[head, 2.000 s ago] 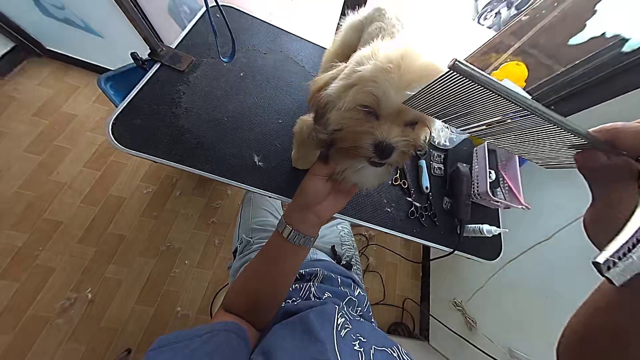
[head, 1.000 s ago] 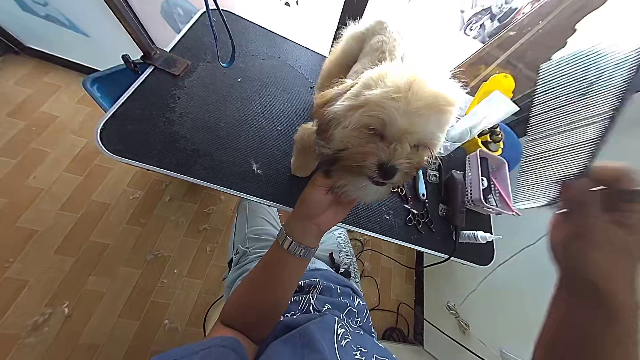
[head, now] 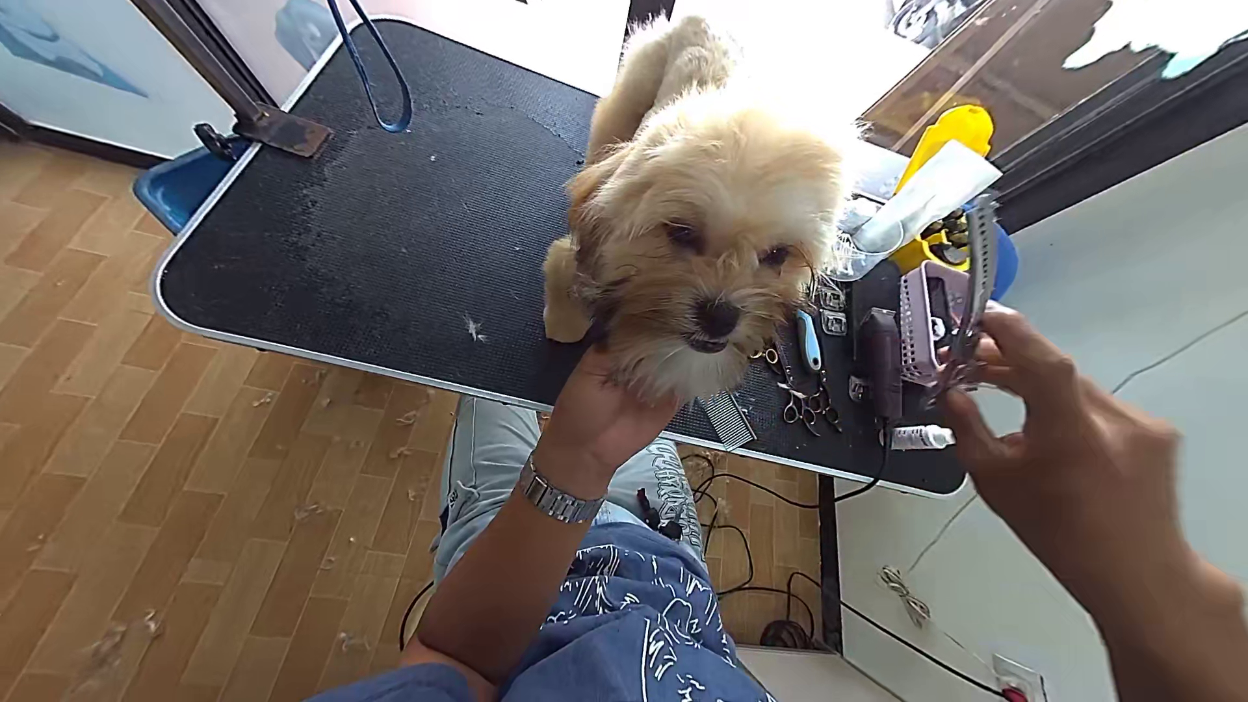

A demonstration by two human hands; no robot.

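A cream-coloured dog (head: 721, 205) with a shaggy face is on a black grooming table (head: 390, 244), head toward me. My left hand (head: 609, 419), a metal watch on its wrist, cups the dog's chin from below. To the right of the table, my right hand (head: 1043, 419) grips a narrow grey toothed tool (head: 977, 278), blurred and seen nearly edge-on. A metal comb (head: 728, 419) lies on the table by the chin. Close by are scissors (head: 804, 400), a light-blue-handled tool (head: 808, 341) and a dark hair clipper (head: 882, 366).
A lilac basket (head: 916, 322), a white tube (head: 919, 438) and a yellow container (head: 921, 255) are at the table's right end. A blue loop (head: 395, 122) hangs over the far left, near a metal clamp (head: 292, 132). Cables (head: 751, 546) trail below the near edge.
My right hand has come in from the right edge toward the basket, its tool now seen nearly edge-on. My left hand stays under the dog's chin.
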